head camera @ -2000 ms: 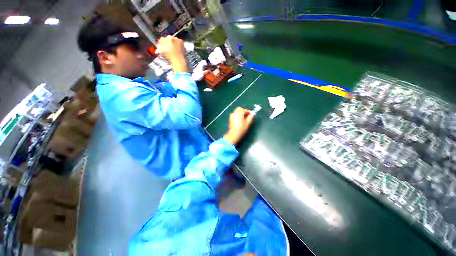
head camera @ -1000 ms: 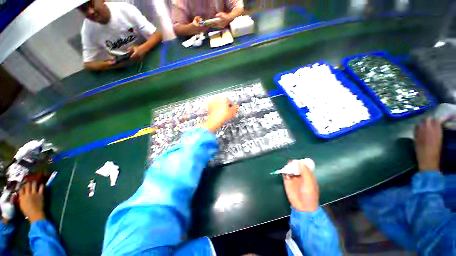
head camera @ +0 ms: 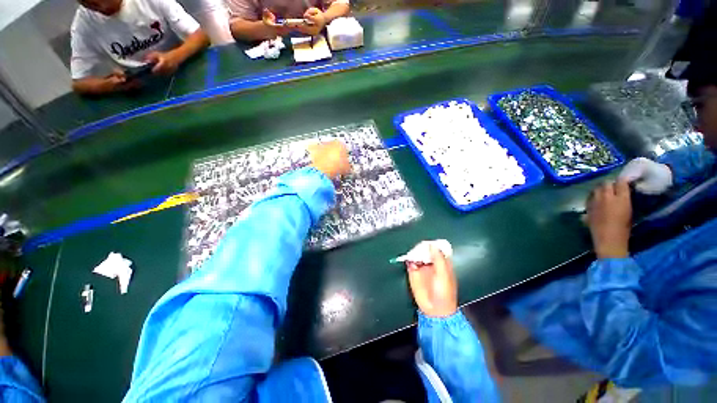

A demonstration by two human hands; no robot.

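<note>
The clear tray [head camera: 369,189] lies flat in front of me, with rows of small white and silvery workpieces. My left hand [head camera: 330,159] reaches over its back part, fingers bent down; whether it pinches a piece cannot be seen. My right hand [head camera: 432,287] holds a white glue bottle [head camera: 428,250] above the bench, right of the tray's near edge, its thin green tip pointing left. A crumpled white wipe [head camera: 115,268] lies left of the tray. A small whitish piece [head camera: 87,297] lies beside it.
A blue bin of white parts [head camera: 472,157] and one of green and silvery boards [head camera: 554,134] stand right of the tray. A neighbour's hands [head camera: 609,208] work at right. Another sleeve [head camera: 17,382] shows at left. Two people sit across the bench. A blue-white pen [head camera: 22,283] lies far left.
My left hand has gone from beside the wipe to over the tray; the small piece now lies by the wipe. My right hand with the bottle has come into view. The view has swung right.
</note>
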